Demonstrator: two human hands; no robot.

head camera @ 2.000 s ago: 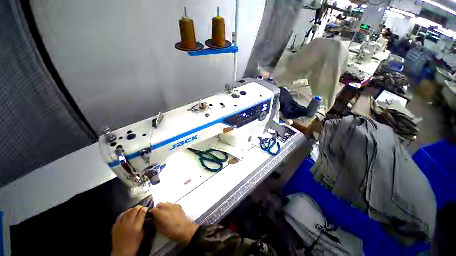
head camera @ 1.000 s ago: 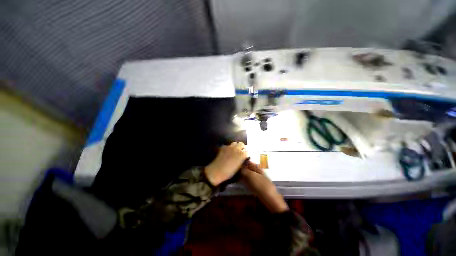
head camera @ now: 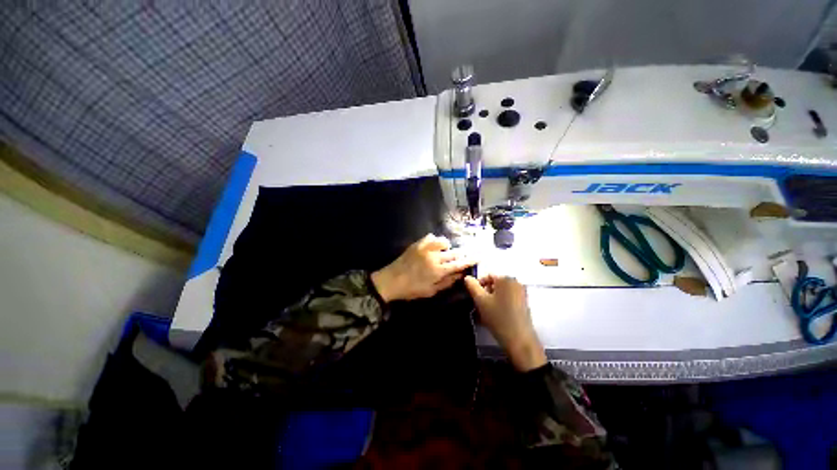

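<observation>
A large black garment panel (head camera: pixel 321 248) lies over the left part of the white table and hangs over its front edge. Its right edge is at the lit presser foot (head camera: pixel 475 225) of the white sewing machine (head camera: pixel 624 138) with "JACK" lettering. My left hand (head camera: pixel 422 268) lies on the cloth just in front of the foot, fingers on its right edge. My right hand (head camera: pixel 500 303) is just right of and nearer than the left, its fingertips pinching the cloth's edge. Glare hides the needle point.
Green-handled scissors (head camera: pixel 638 246) lie under the machine arm, beside a curved white strip (head camera: pixel 702 252) and a brown tab (head camera: pixel 690 285). Blue-handled snips (head camera: pixel 815 303) lie at the right. A printed ruler (head camera: pixel 679 364) runs along the front edge. A checked curtain (head camera: pixel 229 73) hangs behind left.
The view has swung from the right side of the workplace to the machine and panel. My hands, close together a second ago, are now slightly apart, the left one nearer the foot.
</observation>
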